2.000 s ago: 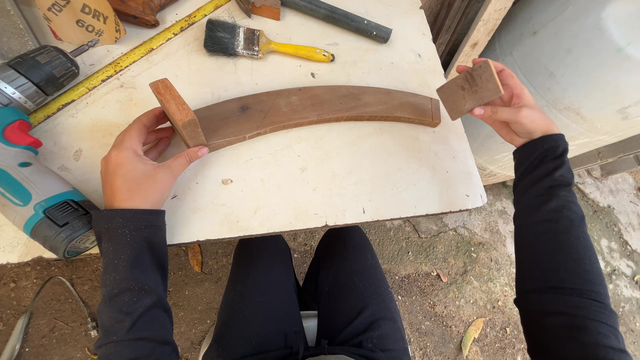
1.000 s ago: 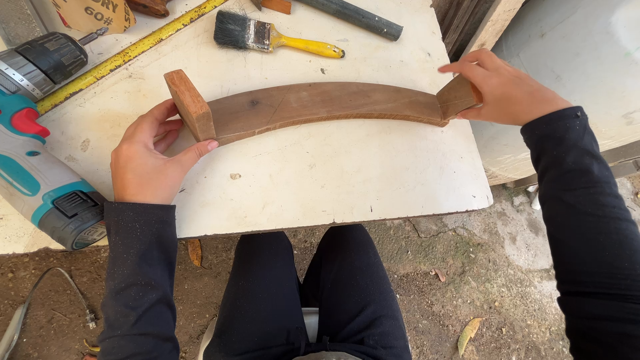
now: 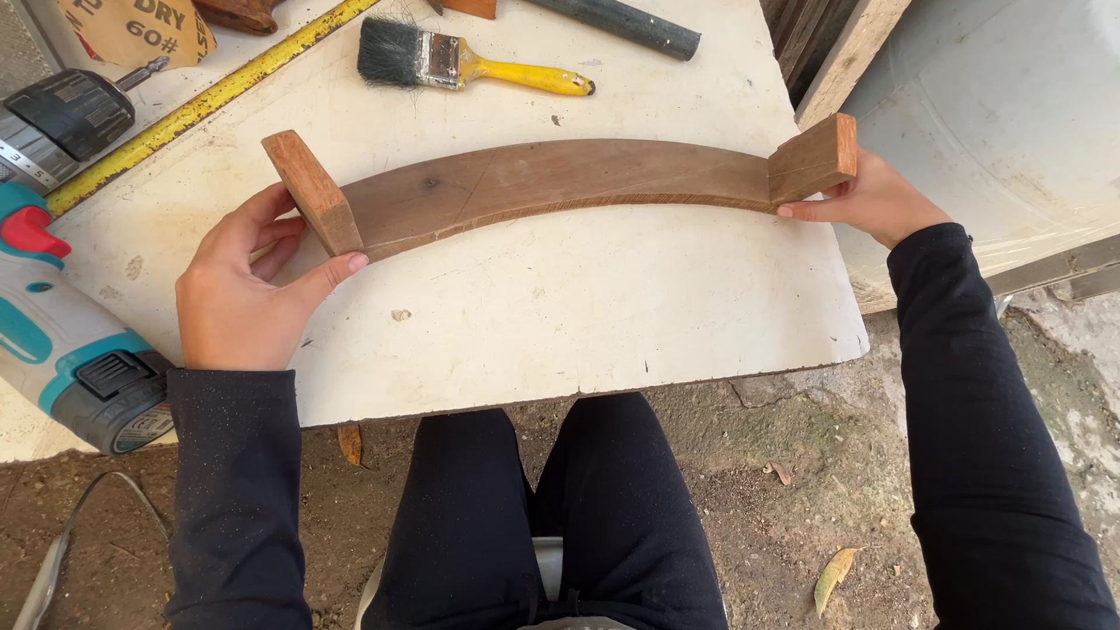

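A curved brown wooden board (image 3: 569,179) lies across the white tabletop (image 3: 560,297). At its left end a small wooden block (image 3: 312,192) stands tilted, gripped by my left hand (image 3: 254,280), whose thumb tip reaches the board's corner. My right hand (image 3: 866,192) holds a second wooden block (image 3: 812,160) against the board's right end; part of its fingers is hidden behind that block. Both blocks touch the board and rise from its ends.
Behind the board lies a paintbrush with a yellow handle (image 3: 534,77), and beyond it a dark tube (image 3: 626,26). At left are a cordless drill (image 3: 74,341), a yellow metal ruler (image 3: 210,105) and sandpaper (image 3: 149,31). The table's front edge runs above my legs.
My right hand has brought its block from beside the board's right end into contact with it, and the block now stands up there. My left hand still holds the left block.
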